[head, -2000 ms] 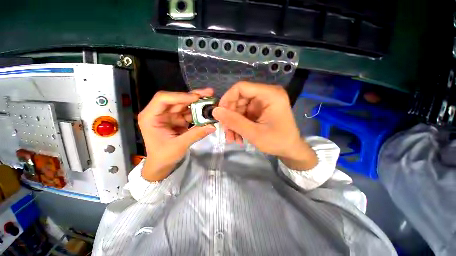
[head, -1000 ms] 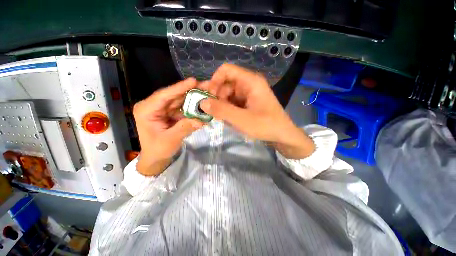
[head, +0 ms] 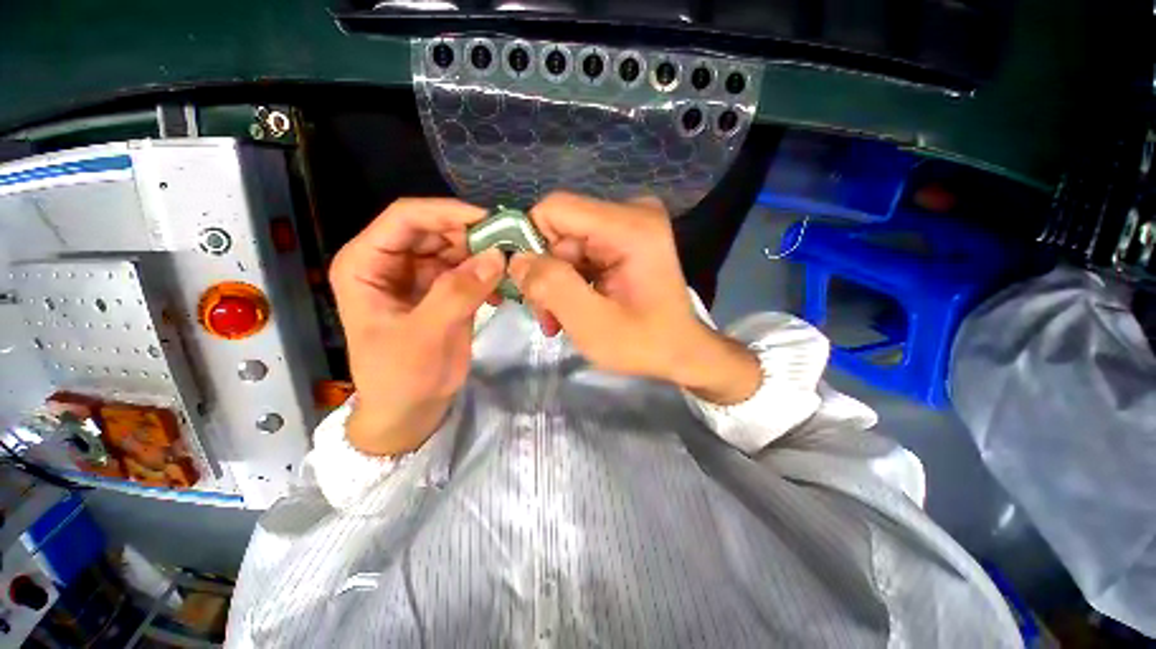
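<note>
A small pale green-silver rounded square housing is held up between my two hands, in front of my chest. My left hand grips its left side, with the thumb on its face. My right hand grips its right side, with the thumb also on its face. The two thumbs nearly meet and hide most of the dark round centre. A clear release liner sheet with rows of dark rings hangs off the bench edge just beyond my hands.
A black tray lies on the dark green bench. At left stands a white machine with a red knob, a perforated plate and orange-brown blocks. At right are a blue stool and a person's grey sleeve.
The housing has tilted in my hands, and my left thumb has moved onto its face beside the right thumb. The view has shifted, so the tray and liner sit higher in the picture.
</note>
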